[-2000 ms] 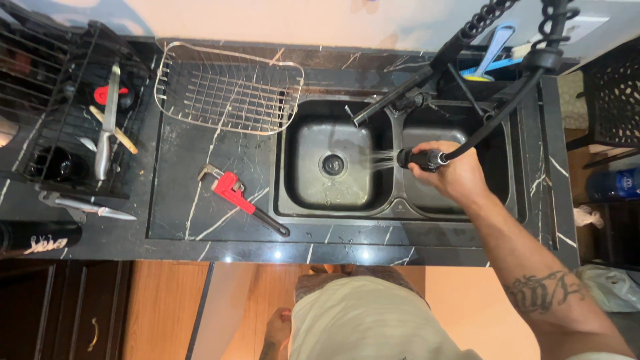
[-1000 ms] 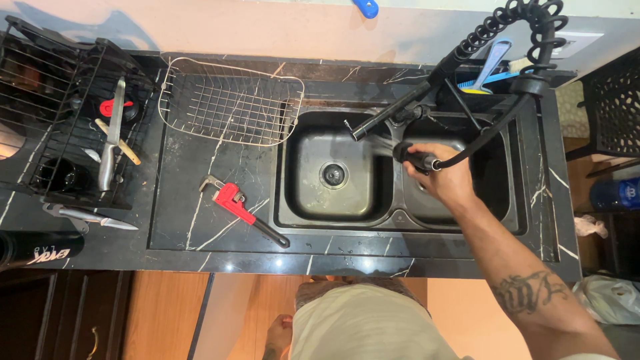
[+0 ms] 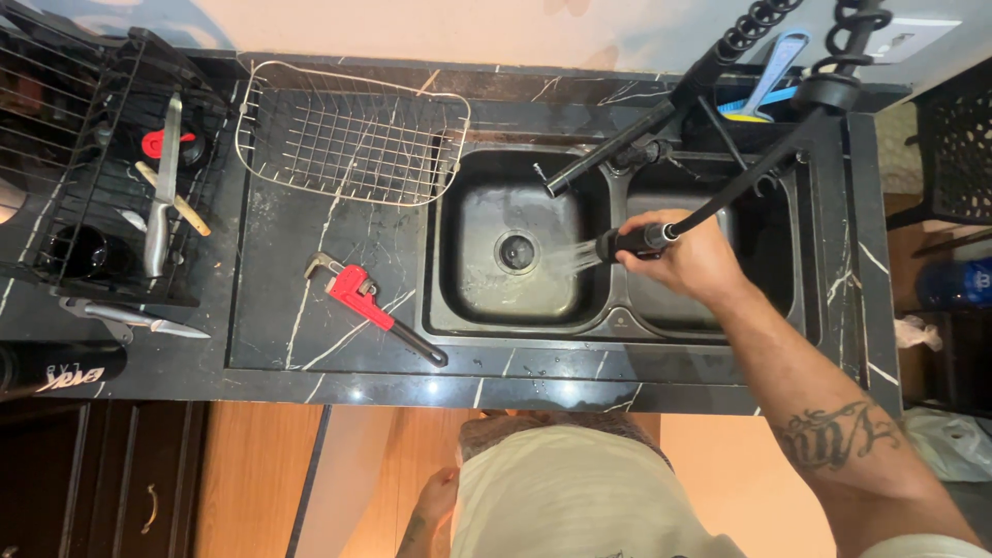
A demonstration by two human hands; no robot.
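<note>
My right hand (image 3: pixel 686 260) grips the black pull-down spray head (image 3: pixel 639 242) of the spring faucet over the divider of a black double-bowl sink (image 3: pixel 535 310). Water sprays leftward into the left bowl, towards its drain (image 3: pixel 517 252). My left hand (image 3: pixel 440 492) hangs low beside my body, below the counter edge; its fingers are partly hidden. A red pipe wrench (image 3: pixel 364 298) with a dark handle end lies on the counter left of the sink. Behind the wrench sits a wire basket (image 3: pixel 349 147), its right end overlapping the sink's back left corner.
At left stands a black dish rack (image 3: pixel 116 294) with a knife (image 3: pixel 167 178) and a black cup. Another knife (image 3: pixel 147 318) and a black bottle (image 3: pixel 62 368) lie near its front. The faucet arm (image 3: pixel 612 151) reaches over the sink; blue brushes (image 3: pixel 775 70) stand behind it.
Water now sprays plainly into the left bowl; one second ago the spray head was nearer the back of the sink, with its spray by the faucet arm. My right hand keeps its grip.
</note>
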